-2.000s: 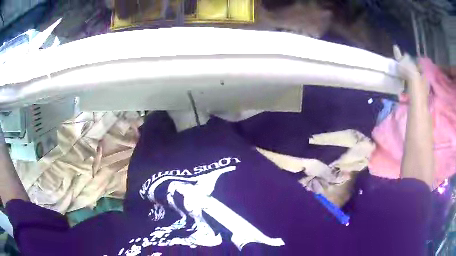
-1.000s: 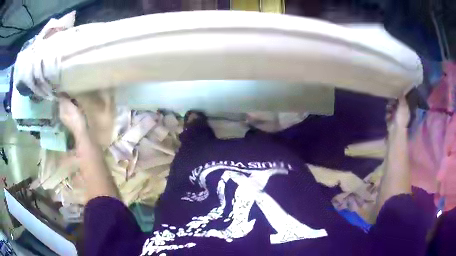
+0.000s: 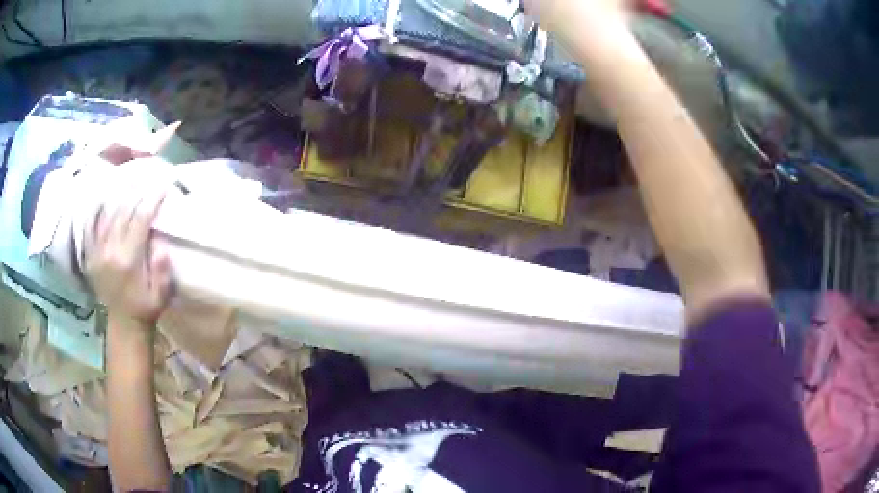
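The pale garment is stretched along the narrow padded board, which it covers, slanting from upper left to lower right. Its left end is bunched in loose folds. My left hand grips these folds, with its fingers over the cloth. My right arm reaches up across the right part of the board. My right hand is at the top edge, blurred and partly cut off, so I cannot tell whether it holds anything. My right sleeve hides the right end of the board.
Beige cloth pieces lie heaped at lower left. A pale machine housing stands at the left end. Behind the board are a yellow crate-like frame and a dark rack with cloth strips tied on. Cables run at upper right. Pink cloth is at far right.
My right hand has left the garment's right end and moved up to the top edge. My left hand is now over the bunched left end. The view shows more behind the board.
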